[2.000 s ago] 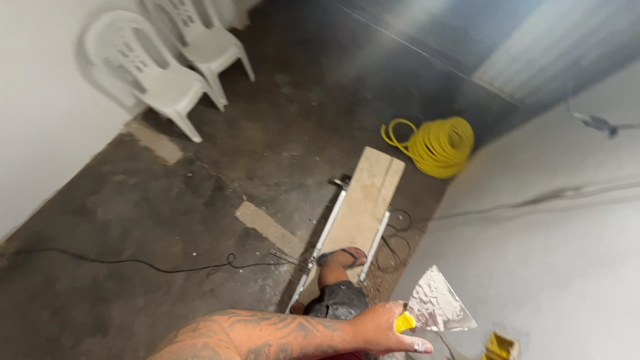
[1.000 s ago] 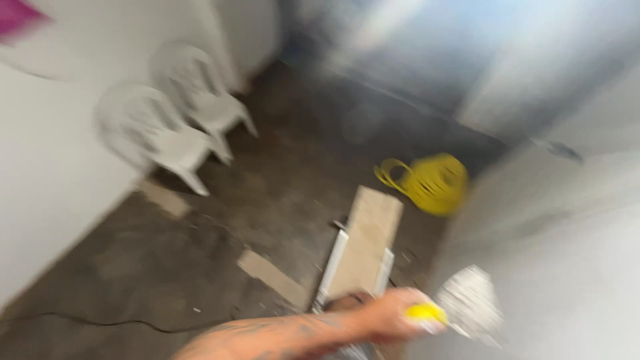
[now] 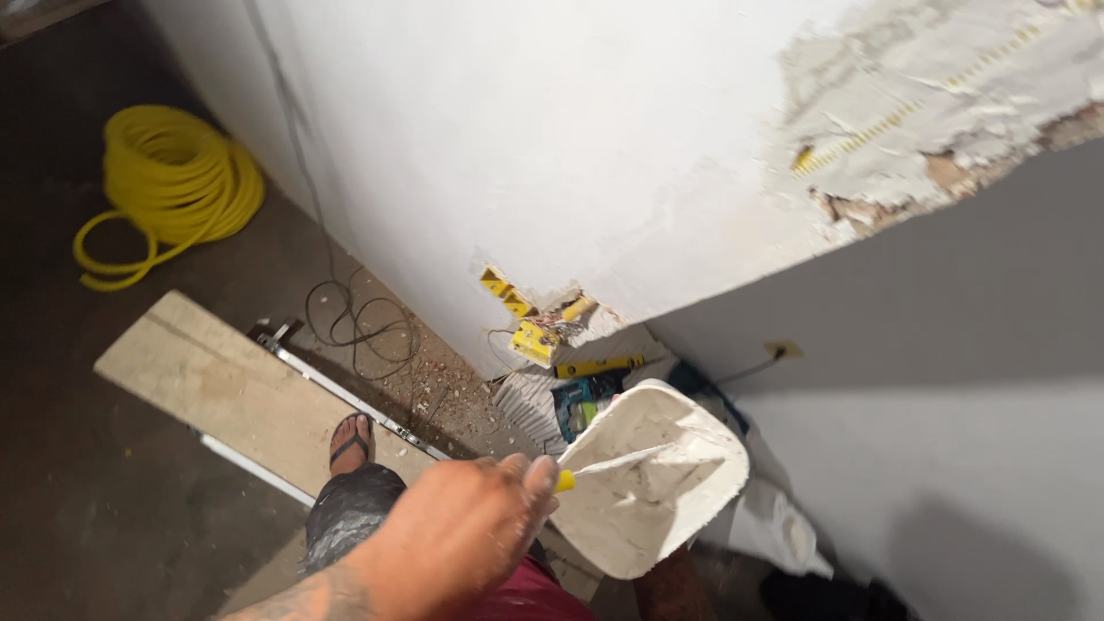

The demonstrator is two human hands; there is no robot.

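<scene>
My left hand (image 3: 470, 526), dusted with white, is closed around the yellow handle of a putty knife (image 3: 565, 480). The knife's blade reaches into a white plastic container (image 3: 595, 526) coated inside with white filler. My right forearm (image 3: 674, 582) shows below the container; the right hand is mostly hidden behind it and appears to hold it up. Beyond the container, broken wall edge surrounds a yellow electrical box (image 3: 533, 342) with wires. Higher up, rough filler (image 3: 871, 129) covers part of the white wall (image 3: 535, 155).
My sandalled foot (image 3: 351, 442) stands on a plank (image 3: 233, 379) with metal rails. A coil of yellow conduit (image 3: 177, 181) lies by the wall. A cable (image 3: 354, 336) and rubble are on the floor. A yellow level (image 3: 599, 366) and a teal power tool (image 3: 573, 410) lie behind the container.
The view has swung far to the right, bringing in the broken wall edge. My left hand has brought the putty knife from beside the wall to the container, which the earlier frames do not show.
</scene>
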